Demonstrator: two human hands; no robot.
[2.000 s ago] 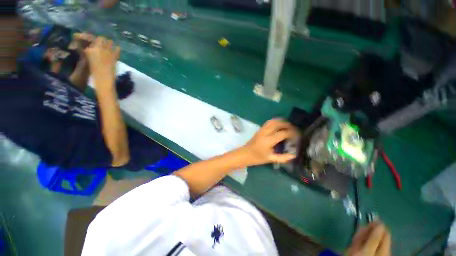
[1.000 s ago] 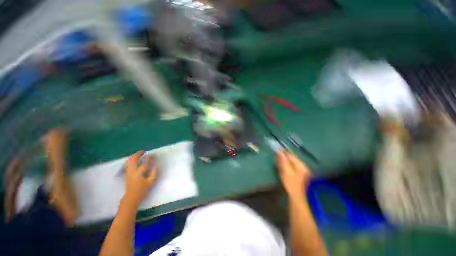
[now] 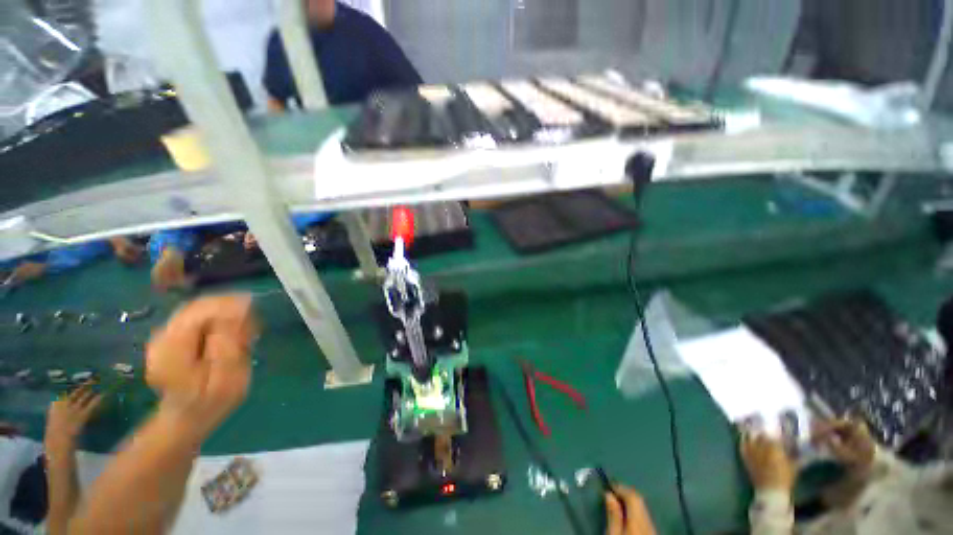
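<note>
The black test fixture [image 3: 444,460] stands in front of me, its red-tipped lever [image 3: 402,226] upright. Its pressure head [image 3: 428,399] has a bright green-lit patch, and a small red light shows at the base front. My left hand [image 3: 204,353] is raised over the bench left of the fixture, fingers curled; whether it holds anything is hidden. Below it, a small group of metal-cased modules [image 3: 229,484] lies on the white sheet [image 3: 311,483]. My right hand [image 3: 630,512], cut off by the bottom edge, grips a slim black tool [image 3: 603,479] right of the fixture.
Red-handled pliers [image 3: 552,395] and white scraps [image 3: 543,481] lie right of the fixture. A black cable [image 3: 650,345] hangs down to the bench. A metal post [image 3: 277,235] stands at left. Neighbours' hands are at both sides; a black tray [image 3: 852,350] is at right.
The view has swung up and shows the raised shelf behind. My left hand has left the white sheet and is raised with curled fingers; grouped modules show there. My right hand stays right of the fixture.
</note>
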